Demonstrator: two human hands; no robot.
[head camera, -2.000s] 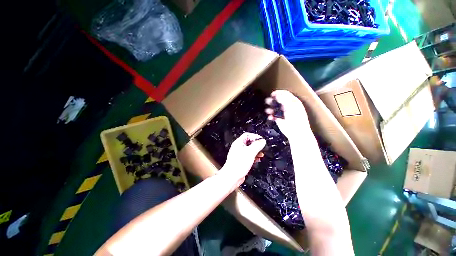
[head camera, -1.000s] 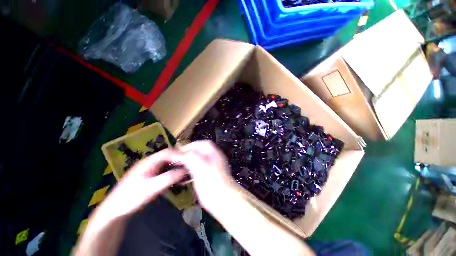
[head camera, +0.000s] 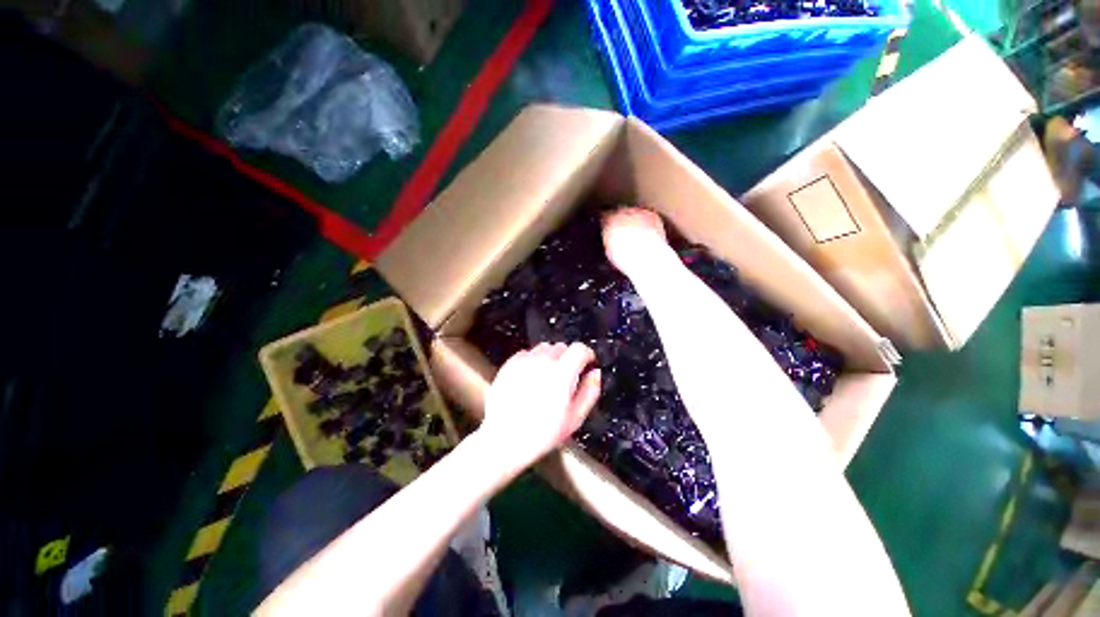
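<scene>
A large open cardboard box (head camera: 507, 199) in front of me is filled with small glossy black plastic parts (head camera: 645, 416). My right hand (head camera: 633, 238) reaches into the far part of the box, its fingertips down at the parts; what it holds is hidden. My left hand (head camera: 543, 392) is over the box's near left side, fingers curled; I cannot tell if it holds a part. A shallow yellow tray (head camera: 282, 383) with scattered black parts (head camera: 368, 392) lies left of the box, beside my knee.
Blue stacked crates (head camera: 724, 66) with black parts stand beyond the box. A second cardboard box (head camera: 832, 229) is to the right, a smaller one (head camera: 1062, 362) at far right. A crumpled clear plastic bag (head camera: 320, 103) lies upper left. A dark surface (head camera: 97, 313) fills the left.
Both hands were together over the yellow tray's right edge a second ago. They have moved right and apart, back to the box, the right hand farther in. The tray's parts show again.
</scene>
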